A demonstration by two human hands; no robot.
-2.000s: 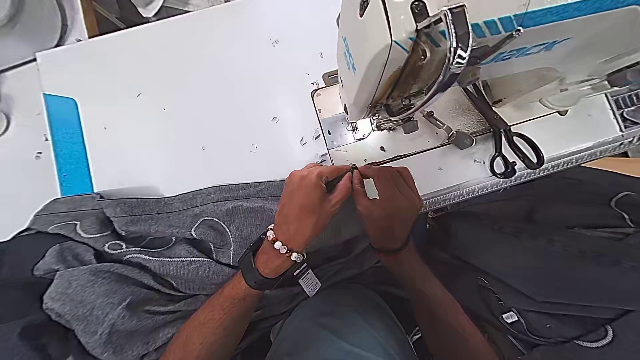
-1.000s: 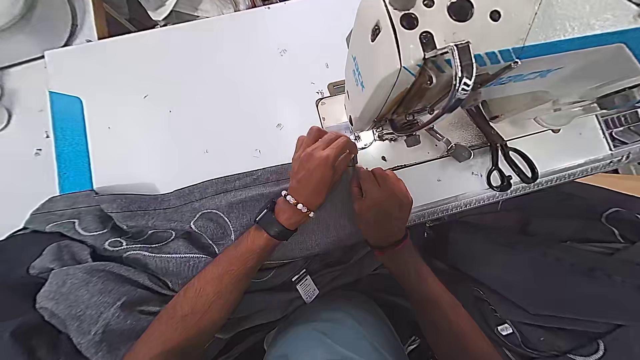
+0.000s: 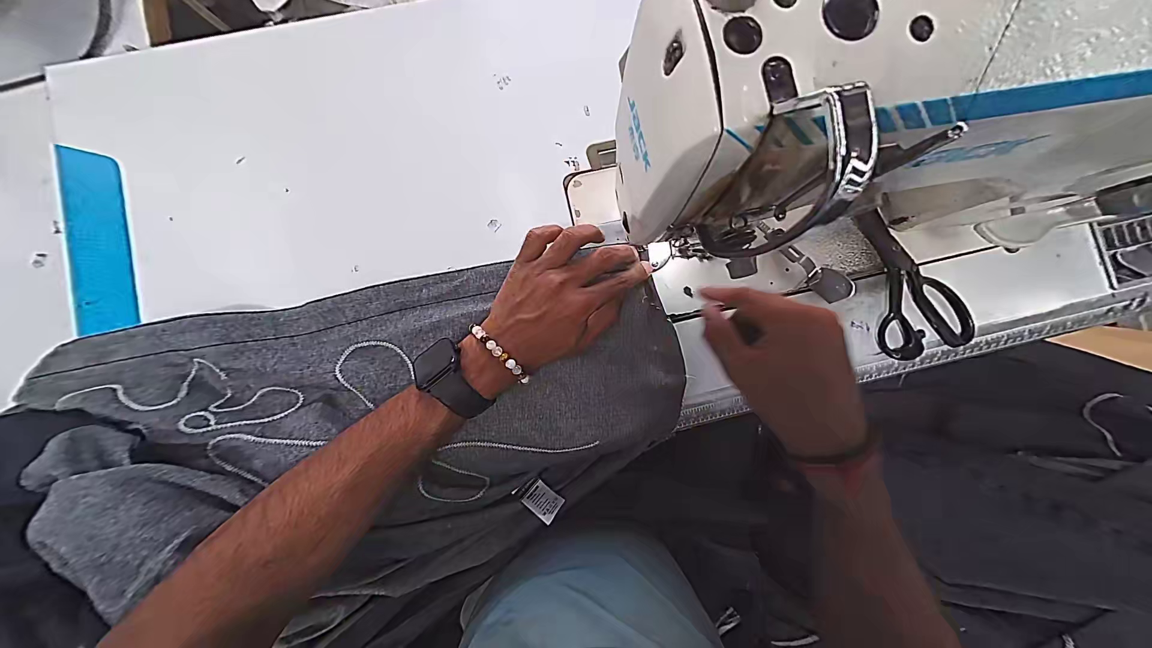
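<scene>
A grey fabric garment (image 3: 603, 387) with curling pale stitched lines lies across the table edge and hangs over my lap. My left hand (image 3: 562, 297) rests flat on its upper right corner, fingertips beside the presser foot (image 3: 661, 255) of a Jack sewing machine (image 3: 670, 117). Whether the foot is down on the cloth cannot be told. My right hand (image 3: 787, 364), blurred, hovers to the right of the garment's edge, thumb and index finger near each other; I cannot tell if anything is between them. A sewn-in label (image 3: 542, 500) shows on the garment's lower part.
Black-handled scissors (image 3: 922, 310) lie on the machine bed at the right. Thread scraps dot the white tabletop (image 3: 360, 162). A measuring tape strip (image 3: 999, 331) runs along the front edge. Dark fabric (image 3: 1017, 522) is heaped at the lower right.
My hands were together at the cloth's edge; now they are apart, the right one off the fabric. My left hand has flattened onto the garment, whose corner has swung up to the presser foot.
</scene>
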